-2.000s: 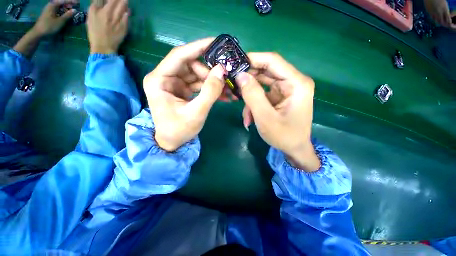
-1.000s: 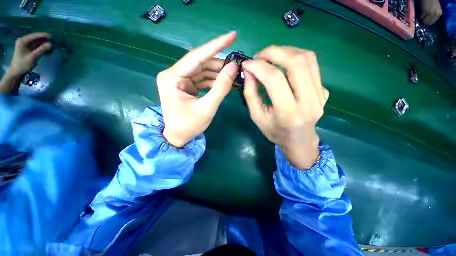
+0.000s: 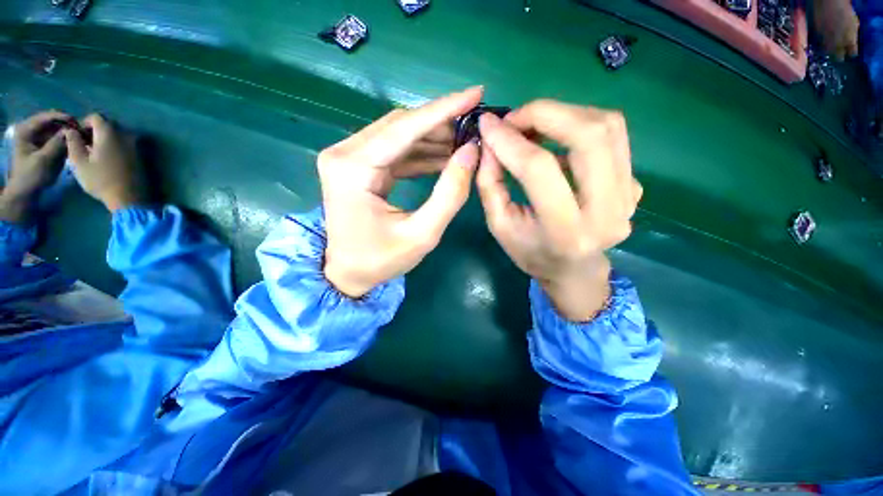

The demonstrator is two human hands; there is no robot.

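Observation:
A small black watch case (image 3: 469,124) is held between my two hands, above the green belt. My left hand (image 3: 389,199) grips it from the left between thumb and fingers. My right hand (image 3: 563,189) is on its right side, with its thumb and fingertips pressed on it. The fingers hide most of the case, and its inside cannot be made out.
Several semi-finished units lie on the green belt (image 3: 465,48), one of them at the right (image 3: 802,227). A pink-red parts tray (image 3: 789,66) is at the far right beside another person's hand (image 3: 835,27). Another worker's hands (image 3: 102,160) are at the left.
The case has turned from an open, face-up view to being mostly covered by my fingers. My right hand has moved over it. Units on the belt have shifted right in view. The neighbour's hands have come together.

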